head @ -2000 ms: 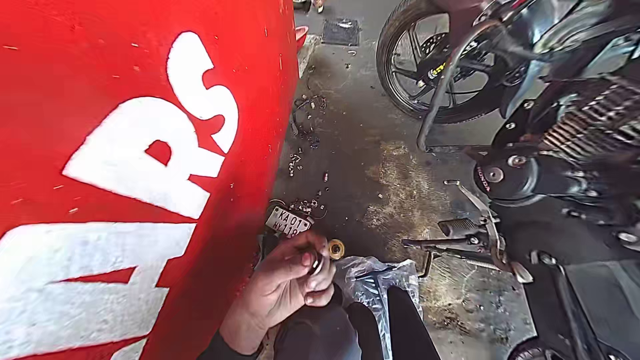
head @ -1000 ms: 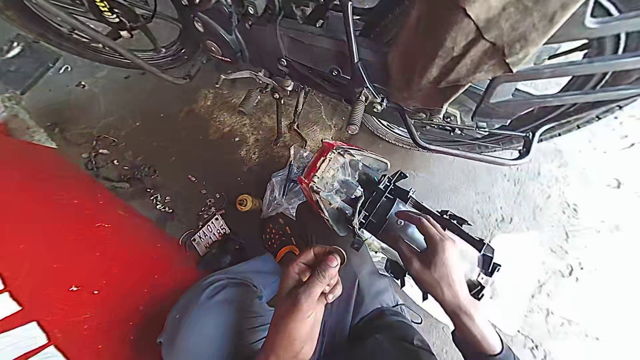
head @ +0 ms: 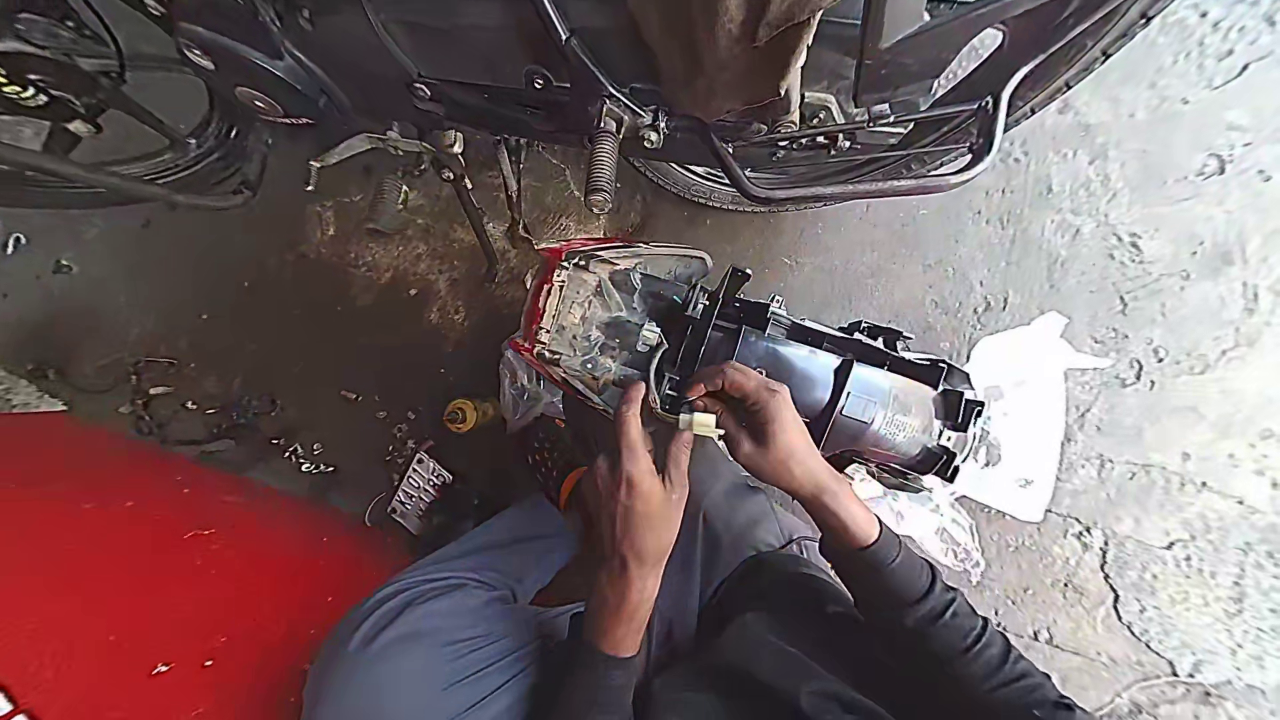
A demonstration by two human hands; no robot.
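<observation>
A motorcycle tail light unit (head: 605, 320), red-edged with a clear housing, lies joined to or against a black plastic rear fender (head: 850, 390) above my lap. A short cable with a white connector (head: 701, 425) hangs at the near edge where the two meet. My left hand (head: 632, 500) is beside the connector, its index finger extended to the light's edge and another fingertip near the connector. Just right of it, my right hand (head: 755, 420) has its fingertips pinched at the cable above the connector; what exactly lies between them is partly hidden.
A parked motorcycle (head: 480, 70) stands beyond, its side stand (head: 470, 215) and footpeg (head: 601, 168) low over the floor. At left are a red panel (head: 180, 570), a number plate (head: 418, 490), a yellow cylindrical item (head: 468, 415) and scattered small parts. White plastic sheeting (head: 1020, 420) lies right.
The view has swung far round to the right. My right hand has moved from the fender's top to the cable. The small round item earlier in my left hand no longer shows.
</observation>
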